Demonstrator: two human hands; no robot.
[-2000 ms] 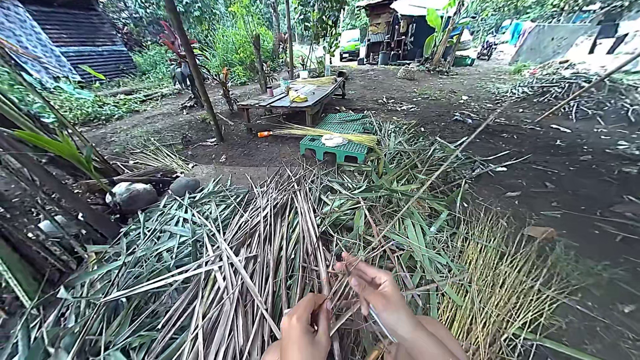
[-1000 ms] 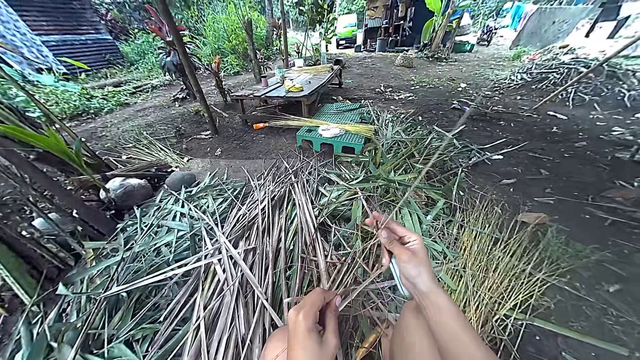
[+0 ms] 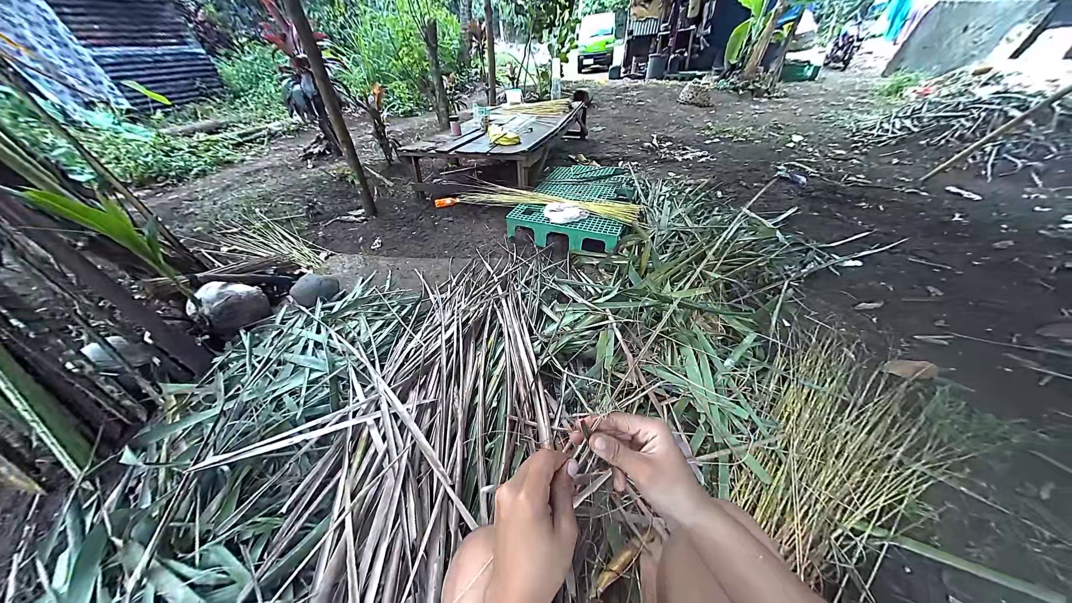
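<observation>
My left hand (image 3: 536,511) pinches a thin strip of palm leaf between thumb and fingers, low in the middle of the view. Close to its right, my right hand (image 3: 641,456) grips the same leaf piece, fingertips nearly touching the left ones. A blade seen earlier in the right hand is mostly hidden. Beneath and beyond both hands lies a heap of dry brown palm leaflets (image 3: 419,419), with green leaflets (image 3: 703,360) to the right. A bunch of thin yellow-green leaf ribs (image 3: 837,452) lies to the right of my right arm.
A green plastic pallet (image 3: 563,226) bears more ribs (image 3: 569,201) and a white item. Behind it stands a low wooden table (image 3: 502,141). Stones (image 3: 230,306) lie at the left, near a slanting pole (image 3: 331,109). A pile of sticks (image 3: 946,117) is at the far right.
My right hand has come down and left, from apart to close beside my left hand. The blade that showed under it a second ago is now mostly out of sight.
</observation>
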